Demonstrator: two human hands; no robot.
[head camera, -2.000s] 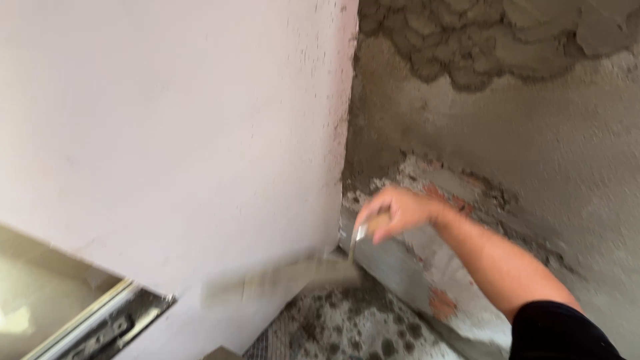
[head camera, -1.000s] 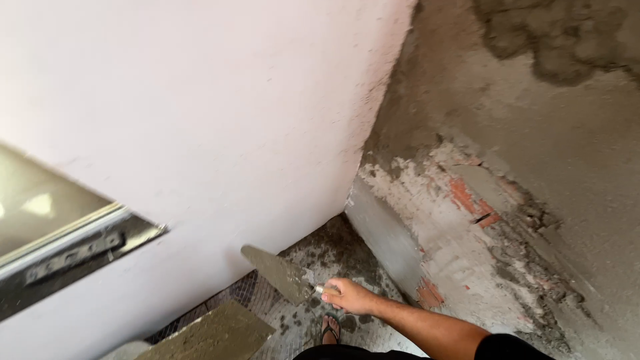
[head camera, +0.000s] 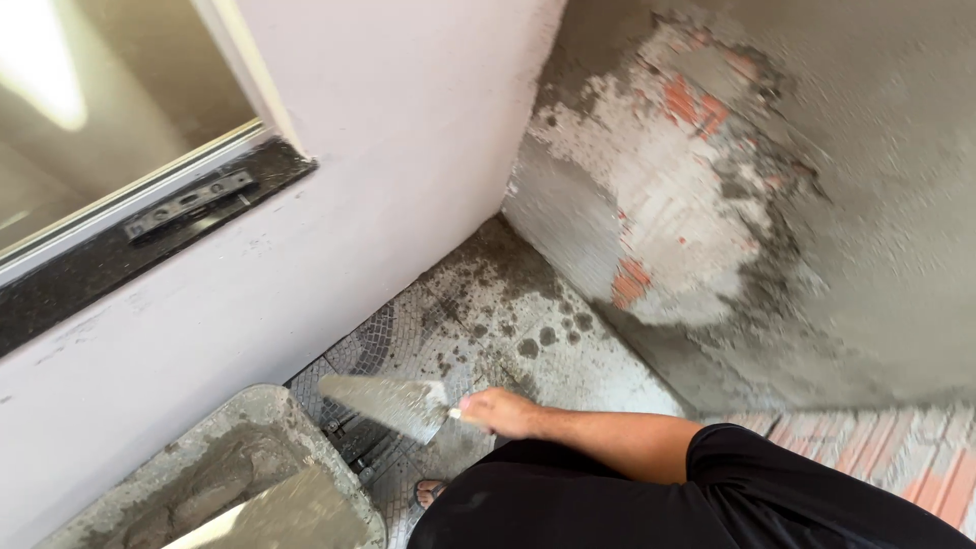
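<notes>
My right hand (head camera: 499, 412) is closed around the handle of a masonry trowel (head camera: 393, 404). The triangular blade points left, smeared with grey mortar and a little blurred. To its lower left stands a mortar trough (head camera: 343, 476) holding wet mortar (head camera: 221, 480). A flat, mortar-coated board or plate (head camera: 286, 515) overlaps the trough's near part; what supports it is hidden. My left hand is out of view. On the right, the wall (head camera: 877, 191) carries grey plaster around a rough patch (head camera: 671, 191) with exposed red brick.
A pale painted wall (head camera: 396, 137) meets the plastered wall in a corner. At left, a spirit level (head camera: 191, 202) lies on the dark stone windowsill (head camera: 114, 278). The patterned floor (head camera: 473, 328) has mortar splashes, and my sandalled foot (head camera: 429, 492) stands on it. Bare ribbed brick (head camera: 877, 450) shows at lower right.
The view has shifted left and down, bringing in the trough. Two seconds ago my right hand and the trowel were up by the wall corner; now they are low, near the trough.
</notes>
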